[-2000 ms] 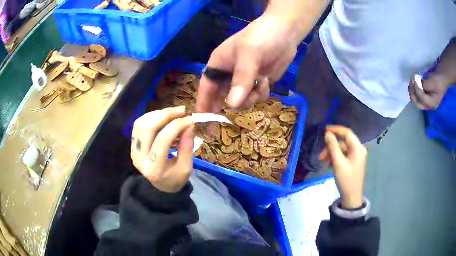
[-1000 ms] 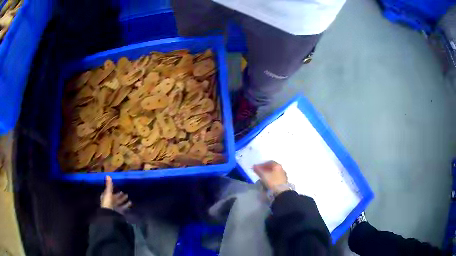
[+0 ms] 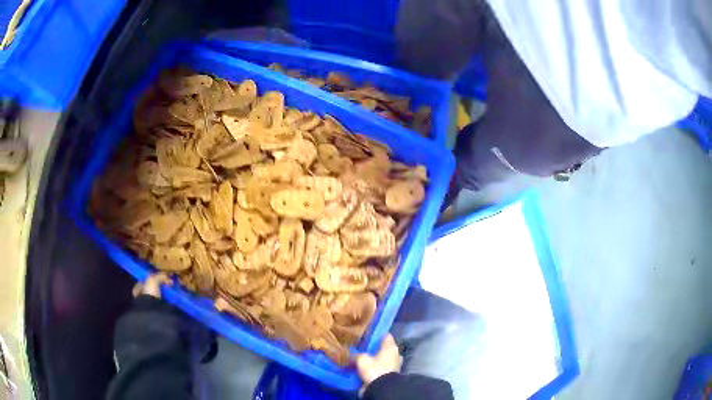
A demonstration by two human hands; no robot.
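A blue parts crate (image 3: 258, 344) heaped with brown sole plates (image 3: 300, 203) is tilted in front of me, over my lap. My left hand (image 3: 153, 286) grips its near rim at the left. My right hand (image 3: 380, 362) grips the near right corner. The fingers of both hands are partly hidden by the rim. A second blue crate (image 3: 351, 69) with brown sole plates shows behind the first, mostly covered by it.
A white-lined crate (image 3: 500, 297) with a blue rim is on the right, by my leg. A person in a white top (image 3: 601, 62) and dark trousers stands at the upper right. Another blue crate (image 3: 58, 51) is at the upper left, above the bench edge (image 3: 35, 156).
Both hands now hold the crate of sole plates, which has turned and looks larger and nearer. A second crate of soles has come into view behind it. The paper slip is out of sight.
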